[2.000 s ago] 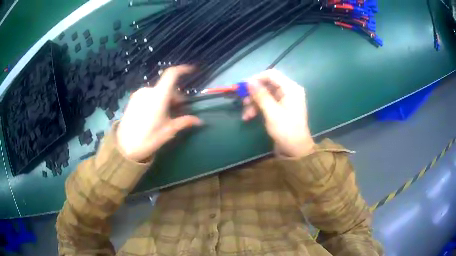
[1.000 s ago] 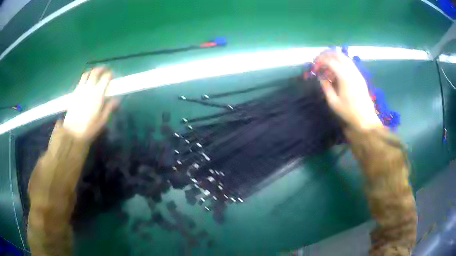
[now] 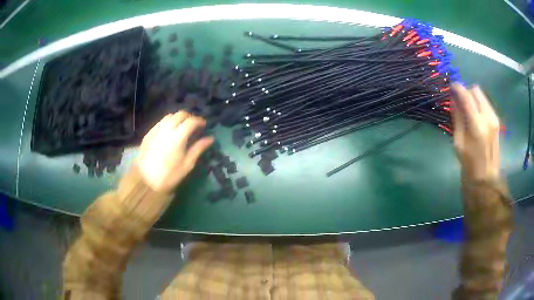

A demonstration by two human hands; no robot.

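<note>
A fanned bundle of black cable leads lies at centre right, pale tips to the left, red sections and blue ends to the right. My right hand is at the bundle's right edge, over the lower blue ends; its fingertips are blurred, and whether they grip a lead cannot be told. My left hand is at the near side of a heap of black squares, thumb and fingers apart. Whether a square lies between its fingers cannot be told.
A black parts tray full of squares stands at the left. A lone black strip lies at an angle below the bundle. A white strip crosses the green bench behind. A single lead lies at the far right edge.
The short lead held between both hands two seconds ago is gone from them. My left hand has come back from beyond the white strip to the squares; my right hand has moved to the bundle's lower right.
</note>
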